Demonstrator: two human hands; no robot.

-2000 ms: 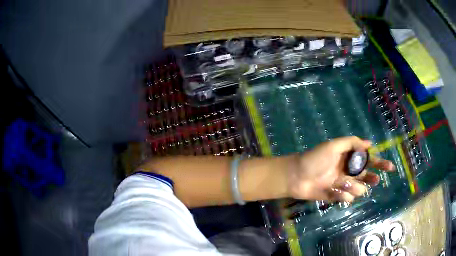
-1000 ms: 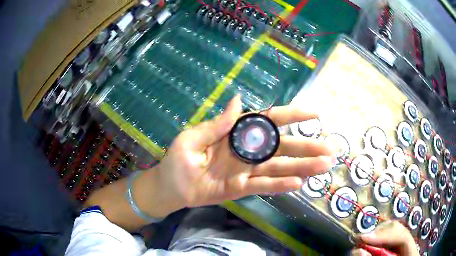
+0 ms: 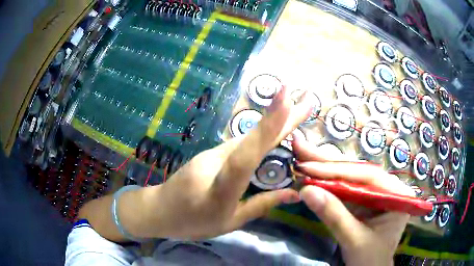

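Note:
My left hand (image 3: 228, 182) holds a round speaker driver (image 3: 272, 172) between thumb and fingers, its face with a silver centre turned up. My right hand (image 3: 358, 208) grips a red test probe (image 3: 369, 196) like a pen. The probe's tip is at the right edge of the driver; whether it touches cannot be told. The main blister tray (image 3: 306, 36) lies under and behind both hands, tan inside, with rows of discs with white rings and thin red wires. My fingers hide some discs.
The slotted blister tray (image 3: 136, 67) is at the left, with dark discs on edge near its front and back. Beyond it are stacked filled trays (image 3: 39, 98) under a cardboard sheet (image 3: 31, 57). A cable leaves the probe at the right.
The view has swung right. My left hand has gone from an open palm under the driver to a finger hold. My right hand has brought the red probe up to the driver.

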